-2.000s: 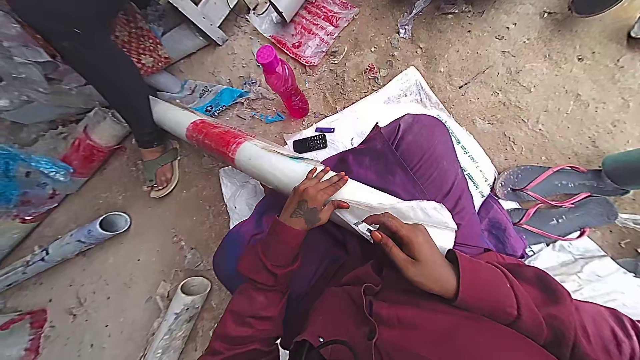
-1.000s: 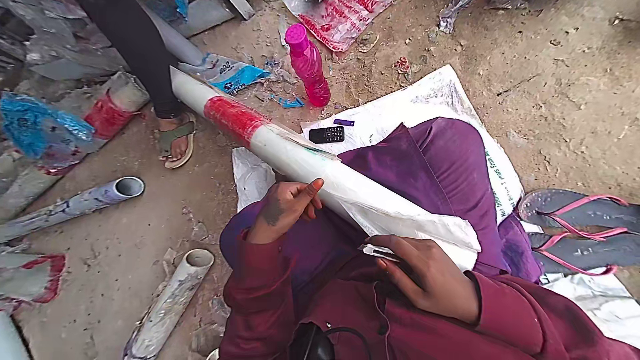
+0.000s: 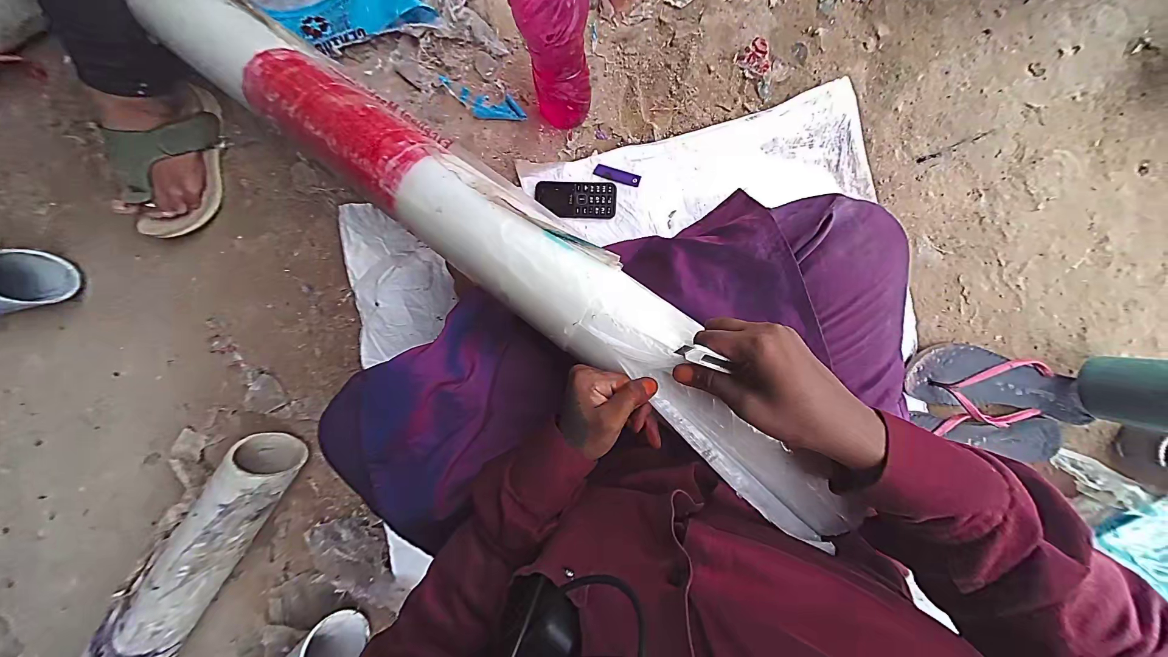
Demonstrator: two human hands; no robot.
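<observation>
A long pipe wrapped in white plastic film (image 3: 538, 265), with a red band (image 3: 338, 128) near its upper part, lies diagonally across my lap. My right hand (image 3: 776, 383) grips a small metal blade tool (image 3: 703, 357), its tip against the white film. Beside it, my left hand (image 3: 607, 411) is closed at the near edge of the film; it seems to pinch that edge, though the fingertips are partly hidden. Loose film (image 3: 766, 474) hangs from the pipe's lower end below both hands.
A black keypad phone (image 3: 576, 199) and a small purple object (image 3: 617, 174) lie on a white sheet (image 3: 776, 146). Beyond stands a pink bottle (image 3: 557, 64). Flip-flops (image 3: 995, 392) are at right; another person's sandalled foot (image 3: 169, 173) and cut pipes (image 3: 210, 547) are at left.
My left hand has come down from above the pipe to the film's near edge. My right hand has brought the blade tool back onto the film. The view is closer to the pipe.
</observation>
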